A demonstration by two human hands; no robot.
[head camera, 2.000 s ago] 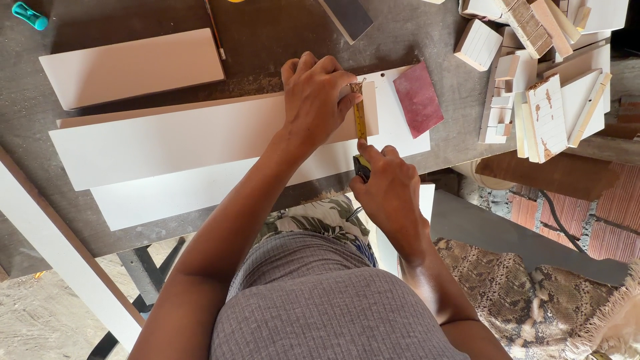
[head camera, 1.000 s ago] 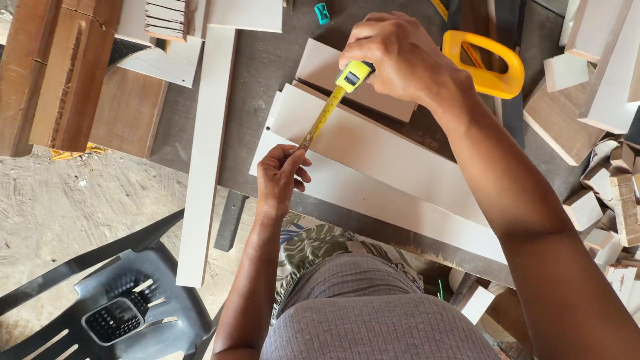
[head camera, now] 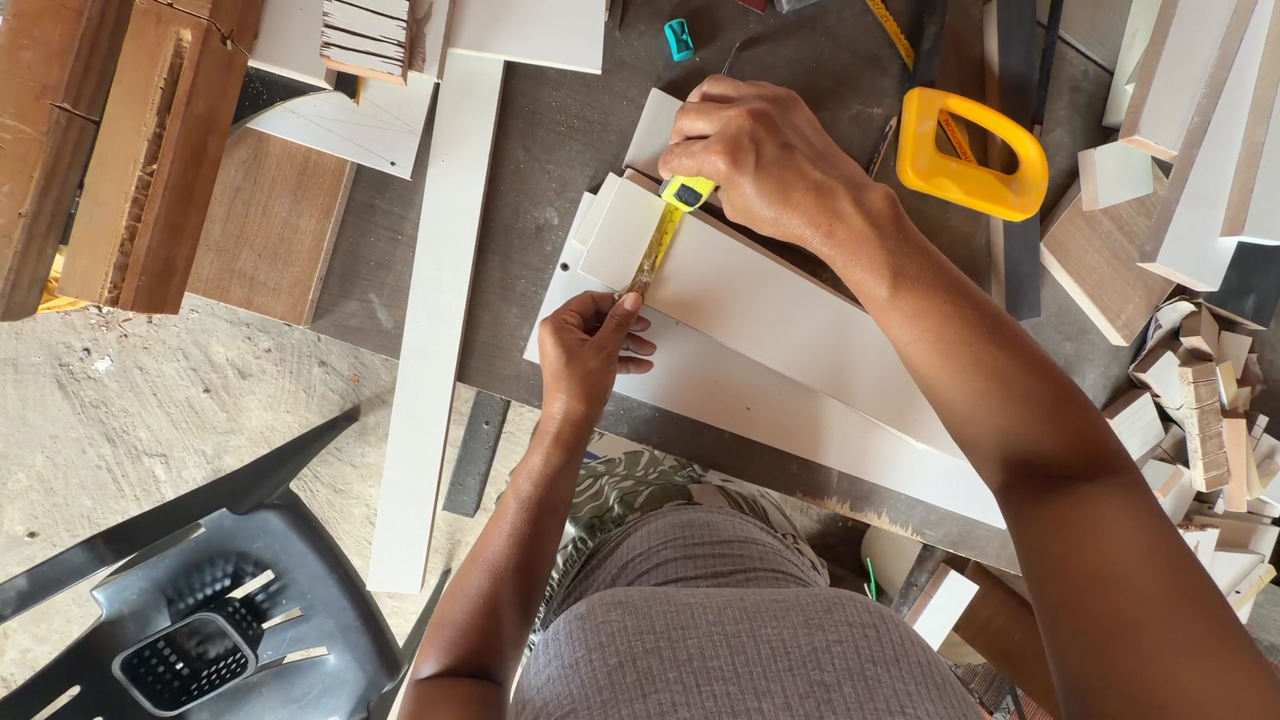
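My right hand point(head camera: 755, 160) grips the yellow-green case of a tape measure point(head camera: 688, 192) at the far edge of a white board point(head camera: 790, 315). The yellow blade runs across the board's width near its left end. Between thumb and fingers, my left hand point(head camera: 595, 350) pinches the blade's end at the near edge. This board overlaps another white board point(head camera: 740, 410) with a small dark hole near its left end. A further white board point(head camera: 652, 130) lies behind them, partly hidden by my right hand.
A yellow saw handle point(head camera: 910, 150) and a teal sharpener-like object point(head camera: 679, 40) lie on the dark table point(head camera: 540, 150). A long white strip point(head camera: 430, 330) overhangs its near edge. Brown timber point(head camera: 150, 160) is at left, wood offcuts point(head camera: 1200, 410) at right, a black plastic chair point(head camera: 300, 600) below left.
Two seconds ago both hands held the tape at the boards' other end, beside a reddish sheet. The view has shifted widely. Since one second ago, the right hand has lowered the case toward the board.
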